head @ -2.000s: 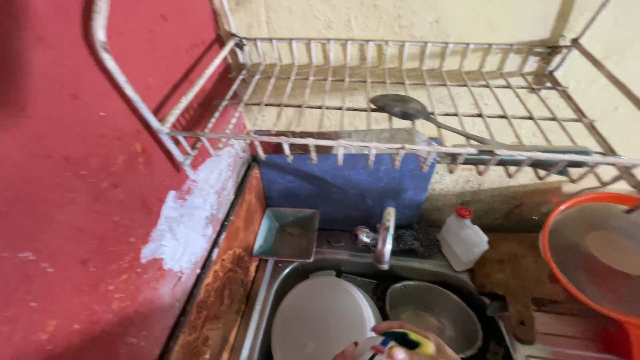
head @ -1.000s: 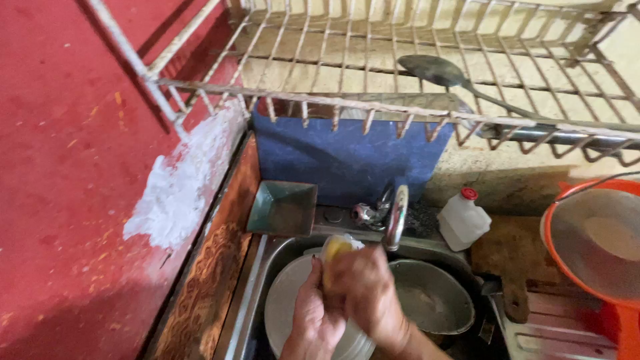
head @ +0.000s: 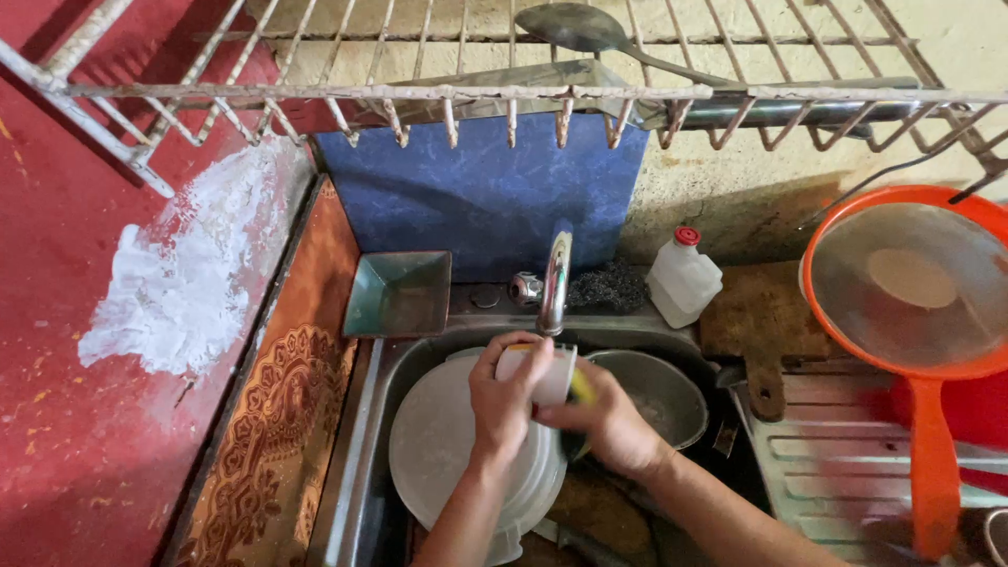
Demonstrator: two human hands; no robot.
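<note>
Over the sink, my left hand (head: 504, 394) grips a small white plastic cup (head: 543, 372), its rim facing right. A yellow and dark green scrubbing sponge (head: 581, 387) is in my right hand (head: 610, 417), against the rim side of the cup; motion blurs it. Just behind both hands curves the chrome faucet (head: 556, 276). Beneath my left hand lies a large round whitish plastic lid or container (head: 441, 441) in the sink. A metal pot (head: 669, 398) sits right of it, partly behind my right hand.
A white wire rack (head: 512, 94) with a metal spoon (head: 579, 27) hangs above. Behind the sink stand a teal square dish (head: 398, 295), black mesh scourer (head: 606, 285) and red-capped plastic bottle (head: 683, 276). At right are a wooden board (head: 768, 315) and an orange-rimmed strainer (head: 933, 370).
Both hands have moved right from over the round lid to below the faucet. The cup, partly hidden a second ago, now shows plainly in my left hand.
</note>
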